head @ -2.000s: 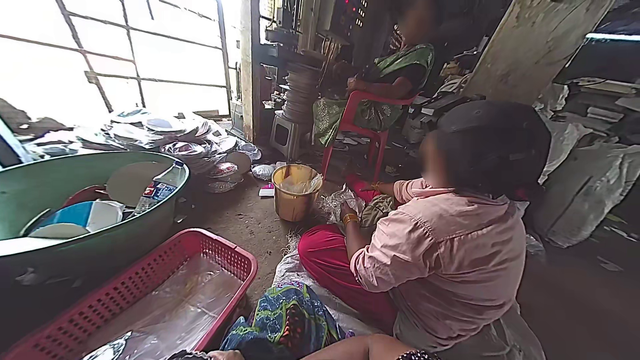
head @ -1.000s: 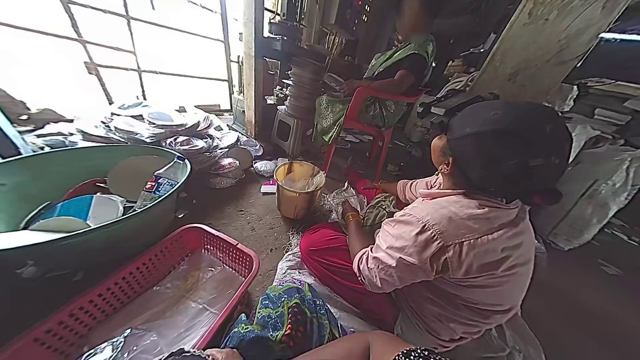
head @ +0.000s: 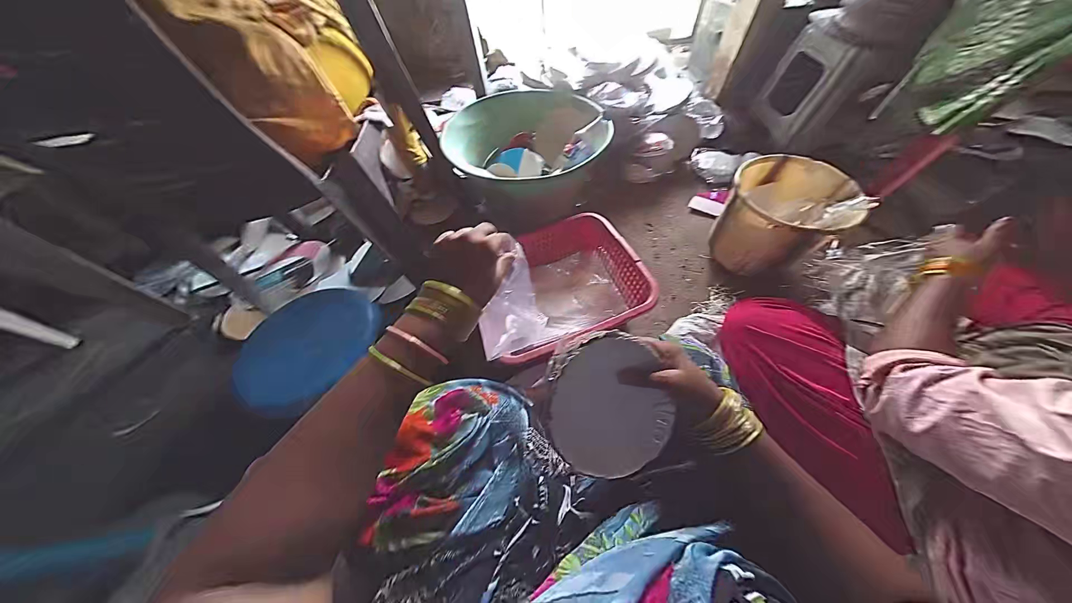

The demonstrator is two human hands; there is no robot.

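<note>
My left hand (head: 473, 260) grips a clear plastic bag (head: 511, 314), which hangs over the near left edge of a red plastic basket (head: 643, 289). More clear plastic lies inside that basket. Above my lap, my right hand (head: 691, 377) holds a round grey disc (head: 611, 406) with a crimped rim by its right edge, the thumb over its face. It looks like a paper plate or a stack of them; how many is hidden.
Beyond the basket stands a green tub (head: 469, 159) with round pieces inside. A yellow bucket (head: 754, 239) is at the right, near a co-worker's hand (head: 971, 247) and pink sleeve. A blue round lid or basin (head: 306, 352) lies left. Plates are heaped (head: 662, 92) behind.
The view has swung down and left. My two hands now show in full, one with a plastic bag and one with the grey disc. The co-worker's hand is apart from the crumpled plastic it was at.
</note>
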